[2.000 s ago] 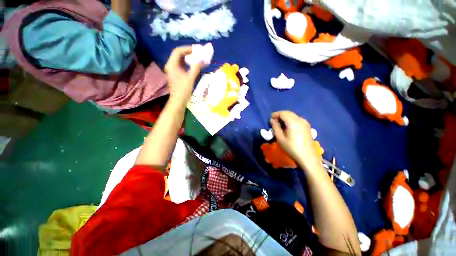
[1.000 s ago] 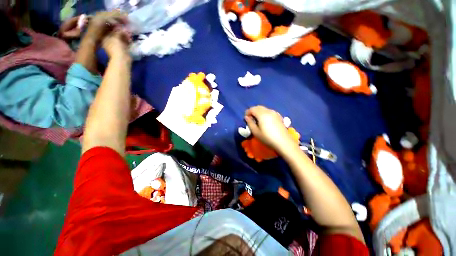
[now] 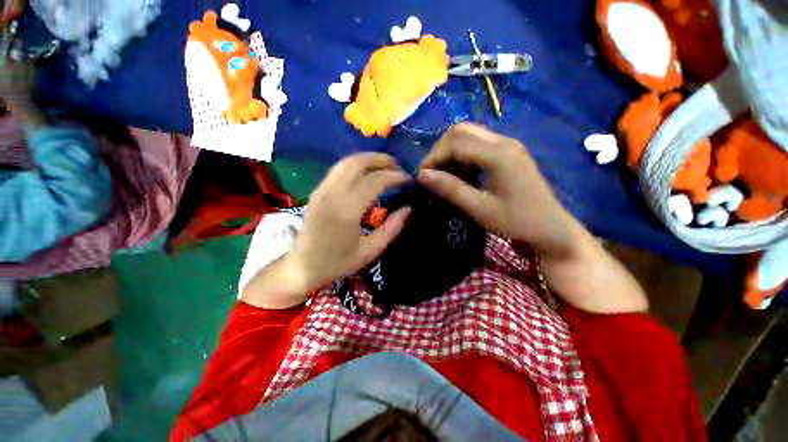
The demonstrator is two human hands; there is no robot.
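My left hand (image 3: 350,207) and my right hand (image 3: 488,177) meet above a black part (image 3: 428,255) with small white print. The fingertips of both are pinched close together; what they hold there is too small and blurred to tell. The black part lies over the red-and-white checked apron, with a black strap with white letters (image 3: 376,280) beside it. An orange plush body (image 3: 397,82) lies on the blue cloth beyond my hands, with small white two-lobed pieces (image 3: 342,88) next to it.
Metal snips (image 3: 492,63) and a yellowish stick (image 3: 492,91) lie beside the orange body. An orange sample toy (image 3: 229,69) lies on a paper sheet (image 3: 233,138). Orange-white toys and a sack (image 3: 661,186) are at right. A coworker's blue sleeve (image 3: 65,177) is at left.
My left hand has come back from beside the coworker's hands, and my right hand has left the orange body. Both are now together over the black part. The view has shifted.
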